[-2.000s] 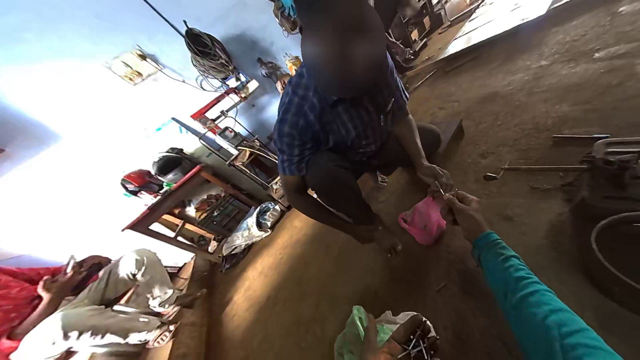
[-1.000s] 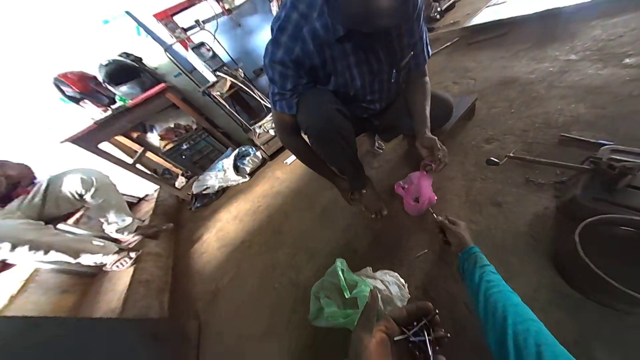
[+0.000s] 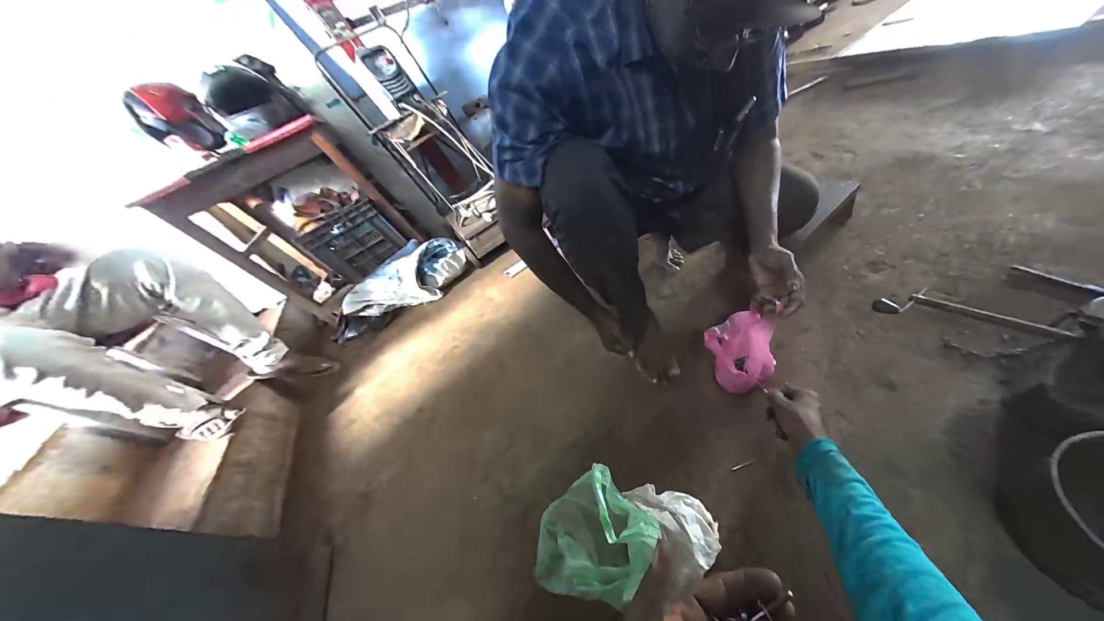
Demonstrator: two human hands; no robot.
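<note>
My right hand (image 3: 795, 412), in a teal sleeve, pinches small thin metal pieces beside a pink plastic bag (image 3: 742, 352) low over the dirt floor. A squatting person's hand (image 3: 776, 280) holds the bag's top edge. At the bottom of the view my left hand (image 3: 733, 593) is cupped around several small metal pieces, perhaps nails or screws; its lower part is cut off. A green plastic bag (image 3: 595, 539) and a whitish plastic bag (image 3: 690, 526) are at its thumb side. One small metal piece (image 3: 743, 465) lies on the floor below my right hand.
A person in a checked shirt (image 3: 630, 95) squats opposite. At right are a metal rod (image 3: 992, 315) and a dark round container (image 3: 1056, 492). A wooden table (image 3: 224, 172) bearing helmets, a filled sack (image 3: 401, 280), and another person's legs (image 3: 147, 345) are at left.
My right hand has moved away from the other person's hand, to just below the pink bag. My left hand with the metal pieces has come further into view, then partly out again.
</note>
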